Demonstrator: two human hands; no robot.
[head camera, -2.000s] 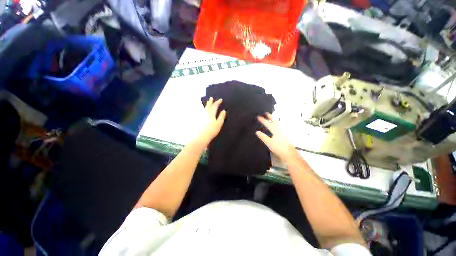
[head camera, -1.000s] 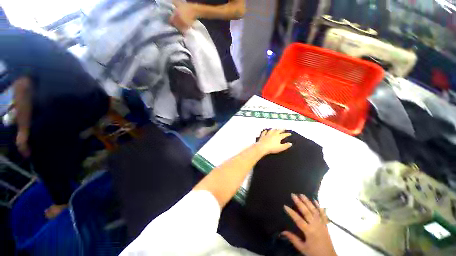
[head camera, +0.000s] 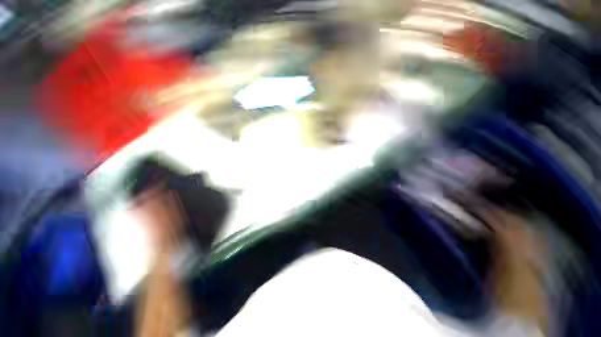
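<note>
The view is strongly blurred. The black cut panels (head camera: 205, 205) lie on the left part of the white sewing table (head camera: 277, 174). My left hand (head camera: 158, 214) is on or just over their left side; its fingers are too smeared to read. My right hand (head camera: 511, 227) is low at the right, off the table, beside grey and black pieces (head camera: 455, 178) in or over a blue crate (head camera: 550, 141). Whether it holds a piece cannot be told.
The sewing machine (head camera: 329, 79), with its bright screen, is a blurred shape behind the table. A red plastic basket (head camera: 105, 92) is at the table's far left. A blue shape (head camera: 62, 247) is at the lower left. The table's green front edge (head camera: 290, 220) runs diagonally.
The view has swung to the right. My right hand has left the black panels and moved over to the crate at the right. My left hand stays at the panels.
</note>
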